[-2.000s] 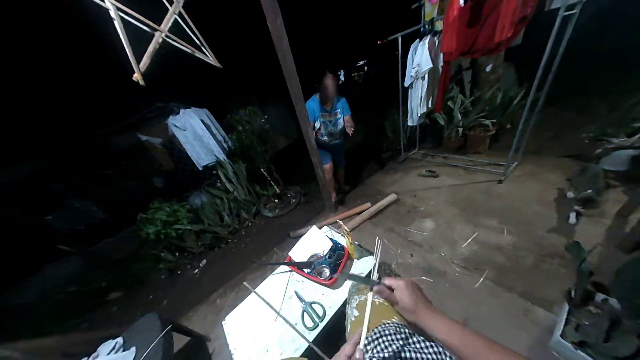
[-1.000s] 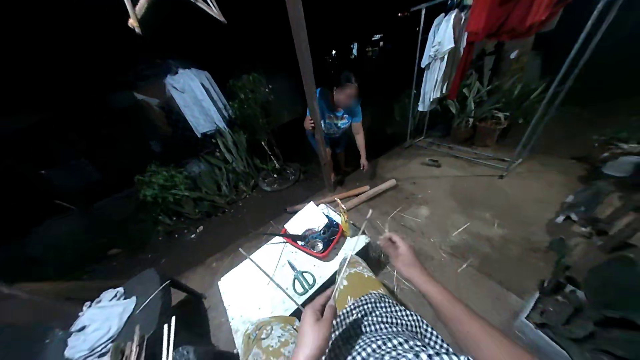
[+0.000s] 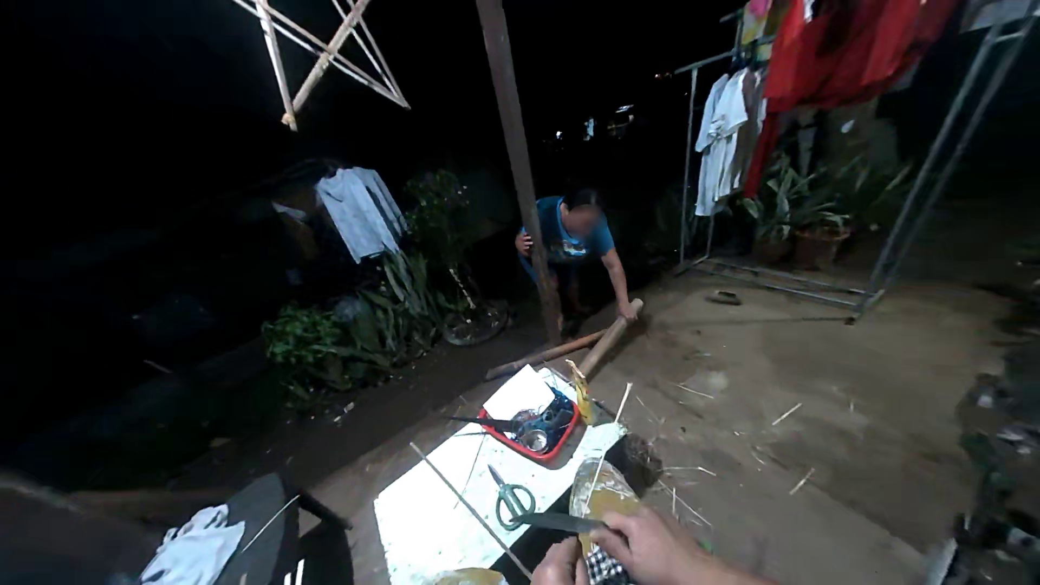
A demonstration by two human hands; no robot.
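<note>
My right hand point(image 3: 654, 546) is closed on the handle of a knife point(image 3: 561, 522), its dark blade pointing left over the edge of the white board point(image 3: 431, 520). Close beside it, my left hand point(image 3: 561, 562) grips a thin pale strip point(image 3: 605, 443) that stands up past the blade. Green-handled scissors point(image 3: 512, 497) lie on the board just left of the knife. A long thin stick point(image 3: 467, 505) slants across the board. Behind the scissors is a red tray point(image 3: 532, 453) with a roll of tape and other small items. My patterned clothing shows under my hands.
A person point(image 3: 573, 236) bends beside a wooden post point(image 3: 516, 138), one hand on a thick pole point(image 3: 609, 341) on the ground. A dark seat point(image 3: 264, 520) with a white cloth point(image 3: 195, 546) stands left. Strips litter the ground right. A metal rack point(image 3: 934, 162) holds clothes; a stick frame point(image 3: 325, 57) hangs above.
The person behind has bent down and now touches the thick pole. My right hand, away from my left a second ago, is back beside it with the knife.
</note>
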